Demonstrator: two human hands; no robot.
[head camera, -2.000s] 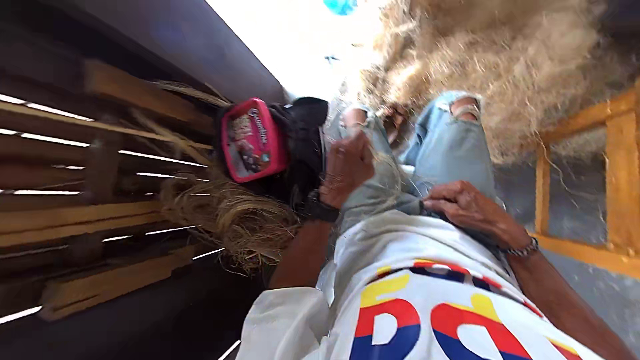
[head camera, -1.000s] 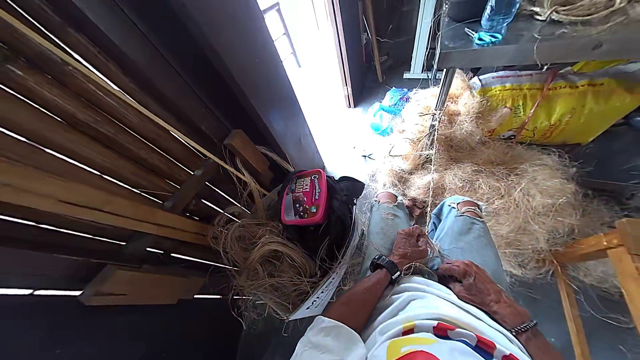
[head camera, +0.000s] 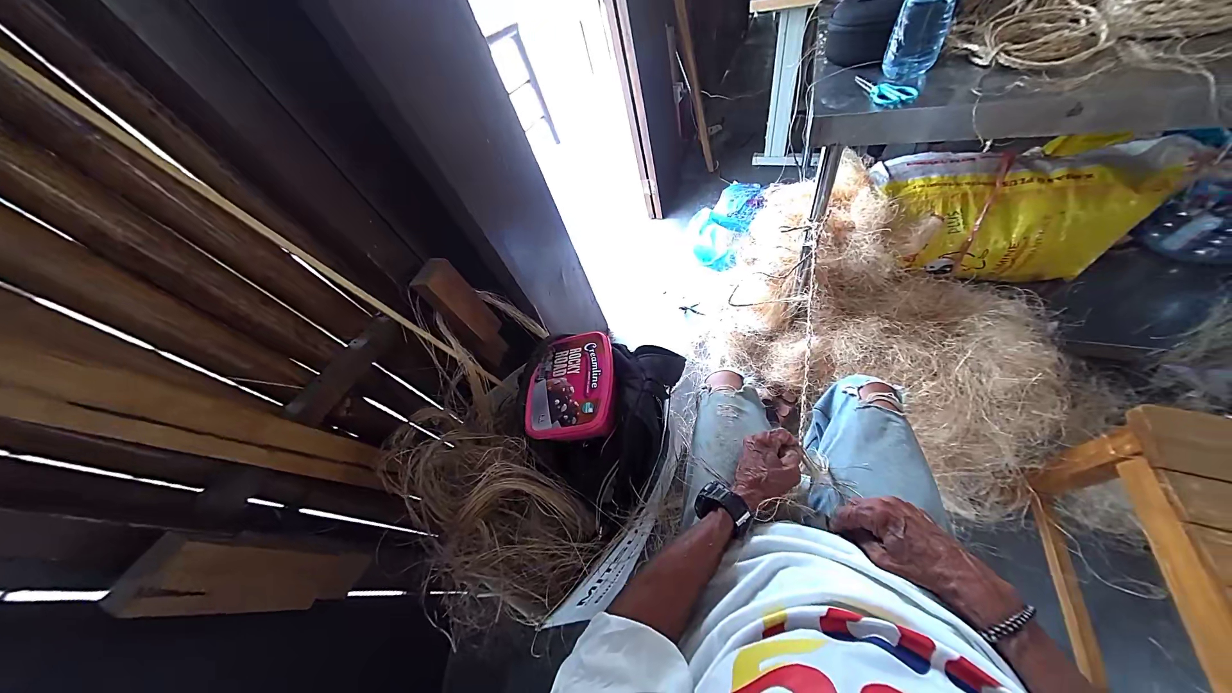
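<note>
Over my lap, my left hand (head camera: 768, 466), with a black watch at its wrist, is closed on a thin fibre cord (head camera: 809, 327). The cord runs from that hand up toward the metal table's leg. My right hand (head camera: 890, 534) rests curled at my right thigh, its fingers turned under; whether it holds fibre is hidden. Loose strands lie across my lap between the hands. A large heap of pale fibre (head camera: 962, 385) spreads beyond my knees, and a darker fibre bundle (head camera: 491, 510) lies to my left.
A pink-lidded plastic tub (head camera: 570, 387) sits on a black bag (head camera: 640, 423) at my left. A wooden chair (head camera: 1145, 462) stands at right. Ahead, a table (head camera: 1059, 114) carries blue scissors (head camera: 887, 92), a water bottle (head camera: 917, 38) and coiled rope (head camera: 1044, 34); a yellow sack (head camera: 1030, 221) lies beneath.
The view has swung since the earliest frame, bringing the table and sack in. My left hand was raised higher over my knee then and is now lower, near my lap.
</note>
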